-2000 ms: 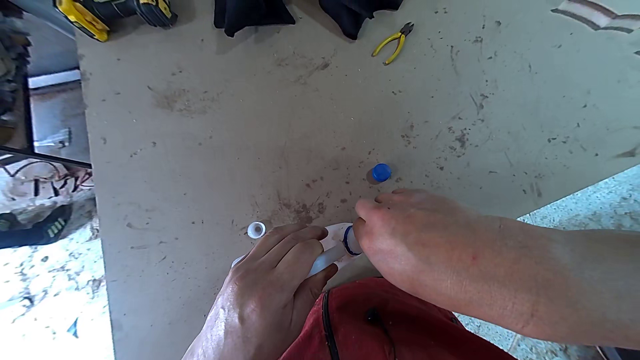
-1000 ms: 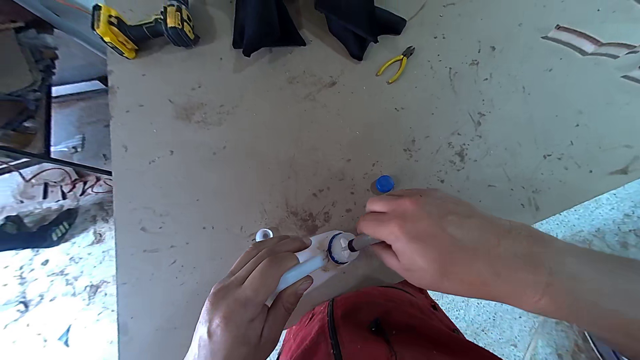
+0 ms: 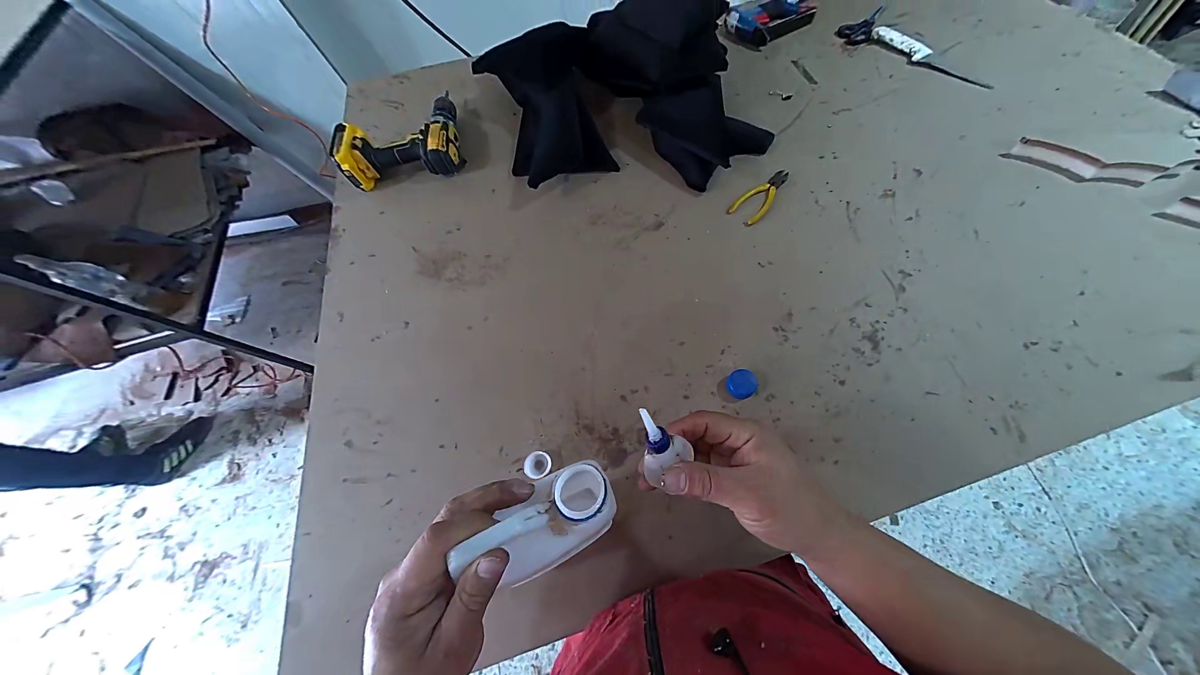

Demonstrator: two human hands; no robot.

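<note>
My left hand [image 3: 450,577] grips a white plastic jug [image 3: 553,539] by its handle; the wide mouth is uncapped and faces up. To its right, my right hand [image 3: 741,473] holds a small squeeze bottle [image 3: 667,452] with a dark blue collar and a white pointed nozzle that points up. The bottle is apart from the jug. A blue screw cap [image 3: 742,383] lies on the table above my right hand. A small white cap [image 3: 537,465] sits just beyond the jug, near my left fingertips.
On the brown table [image 3: 562,309] lie a yellow and black cordless drill [image 3: 398,145], black fabric pieces [image 3: 562,112], yellow-handled cutting pliers [image 3: 761,198] and striped strips [image 3: 1087,167] at the right. A person's leg and shoe [image 3: 169,455] show at the far left, beyond the table's edge.
My right hand has drawn the small bottle away from the jug's mouth, where both were a second ago. My left hand still holds the jug. The view has shifted and takes in more of the table.
</note>
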